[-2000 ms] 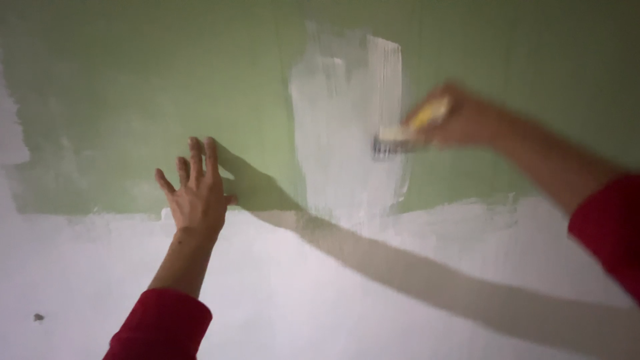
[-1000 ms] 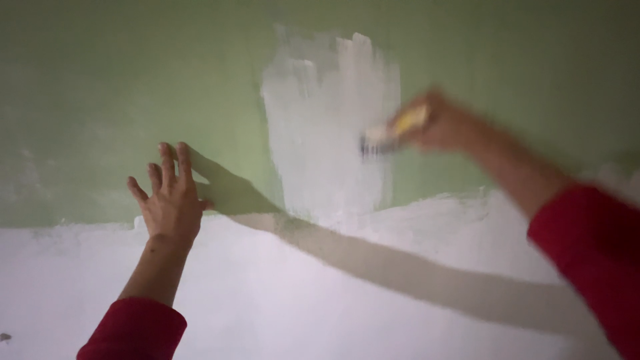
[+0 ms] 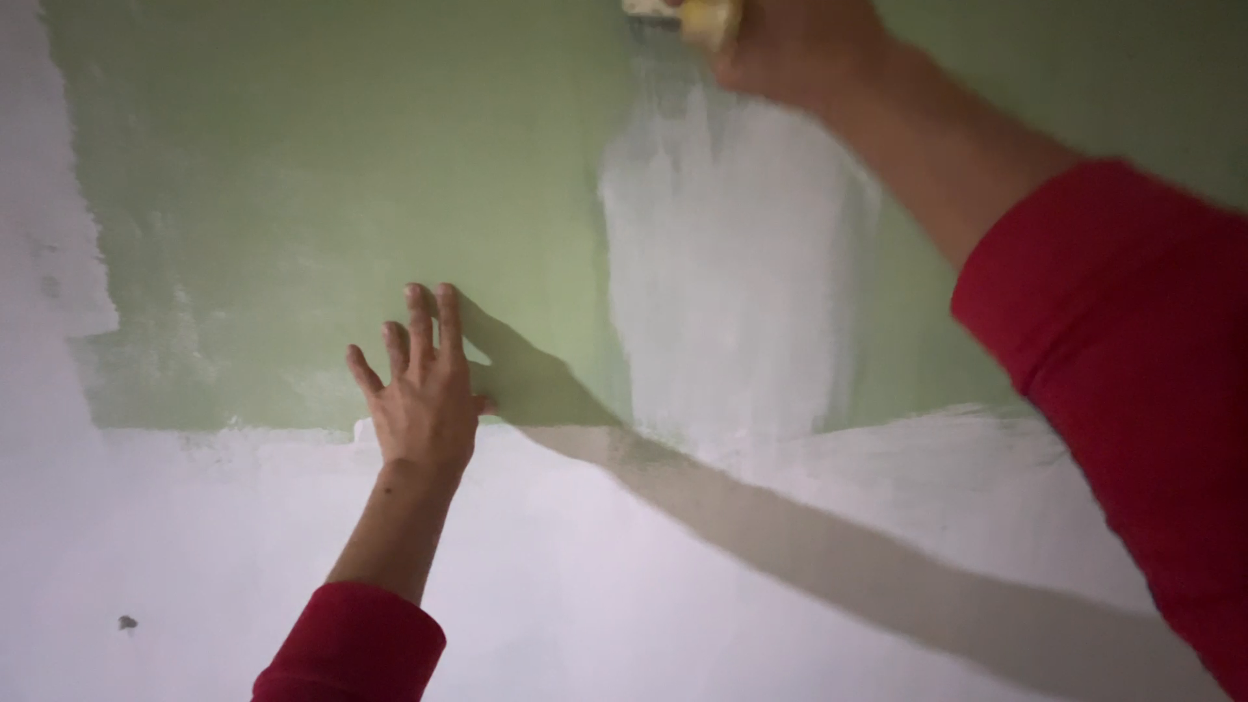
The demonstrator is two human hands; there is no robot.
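My right hand (image 3: 799,49) grips the yellowish handle of a paintbrush (image 3: 710,21) at the top of the view; its dark bristles meet the wall just above a patch of white paint (image 3: 731,263). Faint wet strokes run down from the bristles into that patch. Fingers spread, my left hand (image 3: 424,395) rests against the green part of the wall (image 3: 322,195), left of the patch and close to the border with the white lower part. It holds nothing. The brush is partly blurred and cut off by the frame's top edge.
White paint (image 3: 585,604) covers the lower wall, and a white strip (image 3: 44,244) borders the green on the left. A small dark mark (image 3: 127,622) is at the lower left. A long arm shadow crosses from my left hand towards the lower right.
My right hand has moved up with the paintbrush, from beside the white patch to above its top edge. Faint strokes now show there on the green. My left hand remains against the wall.
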